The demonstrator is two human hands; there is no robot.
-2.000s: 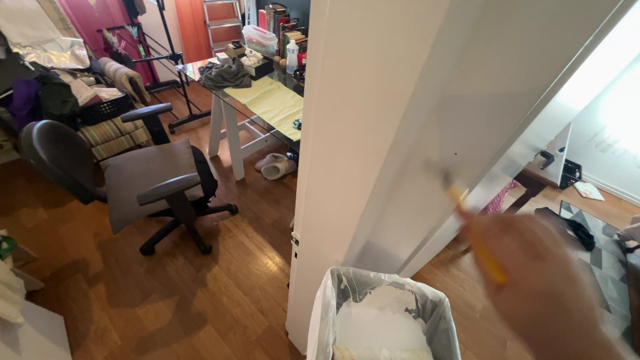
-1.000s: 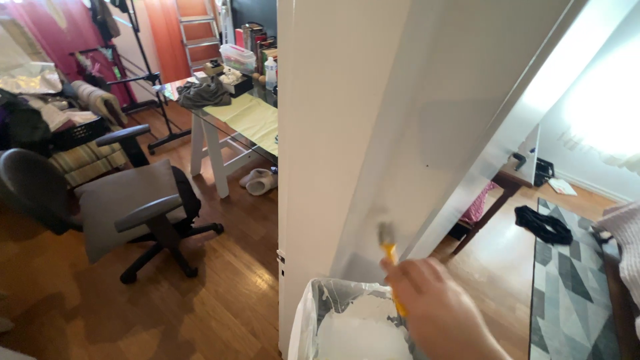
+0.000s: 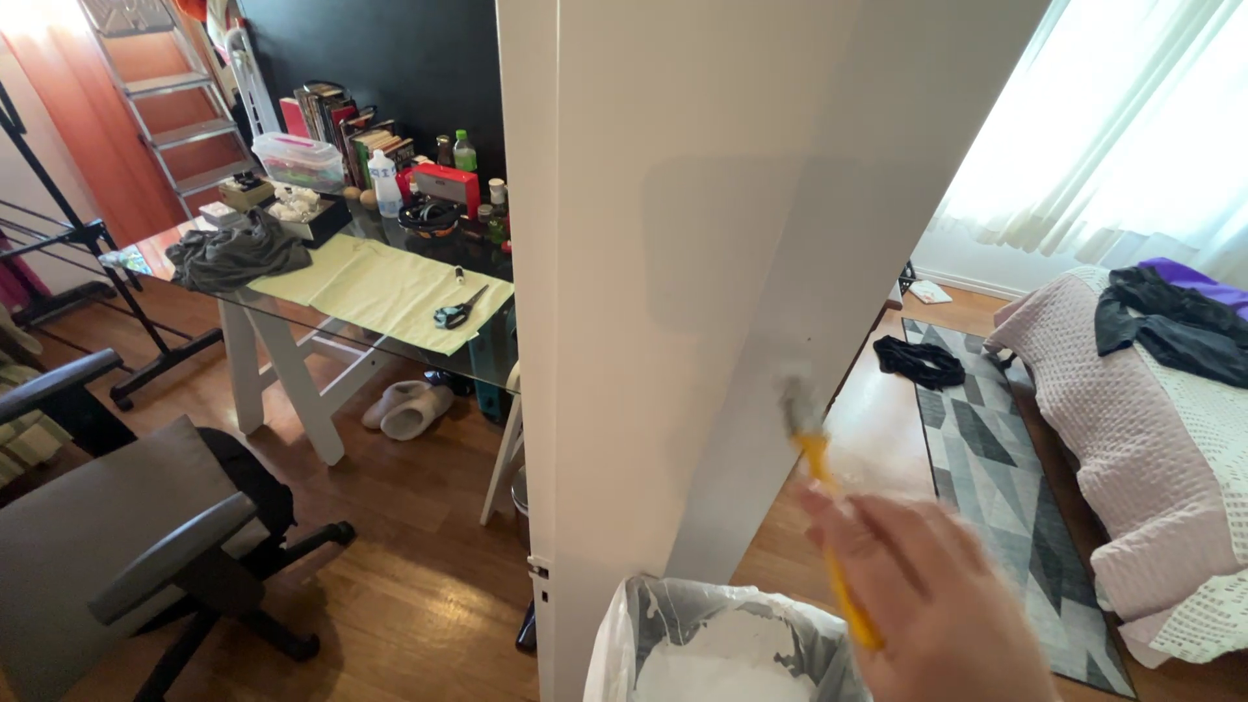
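My right hand [image 3: 926,595] is shut on the yellow handle of a paintbrush [image 3: 819,448], its bristles up against or very near the white door panel [image 3: 673,292]; motion blur hides whether they touch. Below the brush stands a container lined with a clear plastic bag [image 3: 609,634], holding white paint [image 3: 721,663]. Paint is smeared on the liner's inner side. A small dark spot shows on the panel above the bristles. My left hand is out of view.
An office chair [image 3: 117,546] is at the left. Behind it, a glass-topped trestle table [image 3: 390,341] carries a yellow cloth, scissors [image 3: 458,310] and bottles. A stepladder [image 3: 185,127] stands farther back. At the right are a patterned rug [image 3: 1004,468] and a bed [image 3: 1150,487].
My right hand keeps hold of the brush and moves it about in front of the panel. The view has swung right, showing more of the bed and rug.
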